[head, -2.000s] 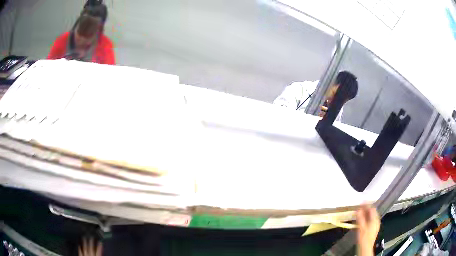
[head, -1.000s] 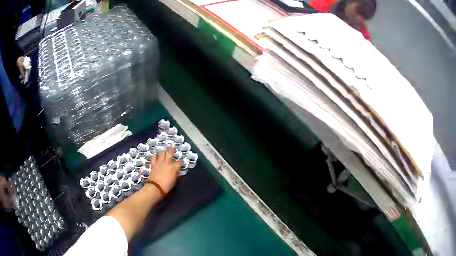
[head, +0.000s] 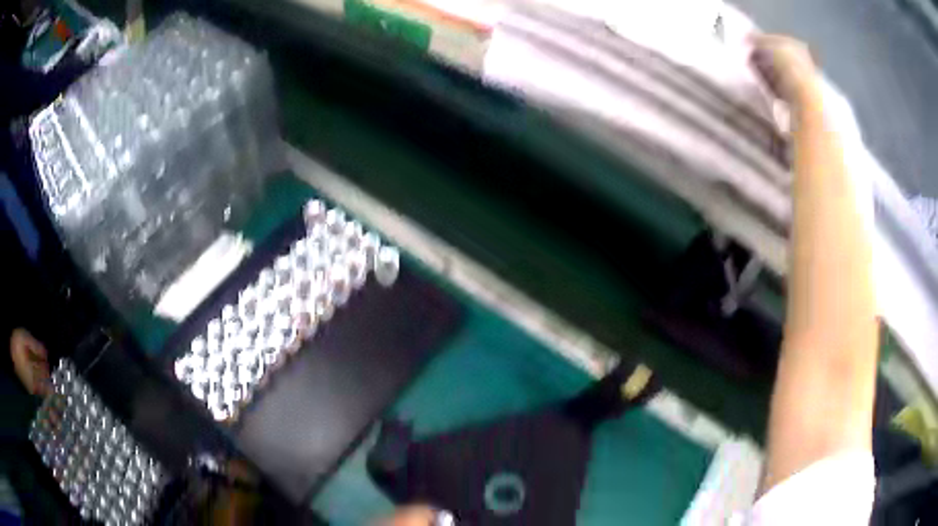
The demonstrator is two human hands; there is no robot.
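My left hand [head: 411, 516] is cut off by the bottom edge, with a small silvery hub [head: 443, 518] at its fingertips. A black fixture [head: 545, 462] lies on the bench beside it, with a pale ring at its centre. My right hand [head: 787, 67] reaches up to the edge of the white sheet stack [head: 658, 92] on the shelf; its fingers are curled and blurred, and whether they grip a sheet cannot be told. Rows of hubs stand on a black tray [head: 339, 390] left of the fixture.
A tall clear-wrapped block [head: 165, 144] stands behind the hub tray, with white strips [head: 204, 275] beside it. A second hub tray [head: 93, 447] is at lower left, near another person's hand [head: 29, 360]. A white piece [head: 725, 483] lies right of the fixture. The shelf overhangs at upper right.
My left hand has left the hub tray and moved to the bottom edge with a hub. My right arm has come into view, raised to the sheets. The view has shifted, showing the fixture.
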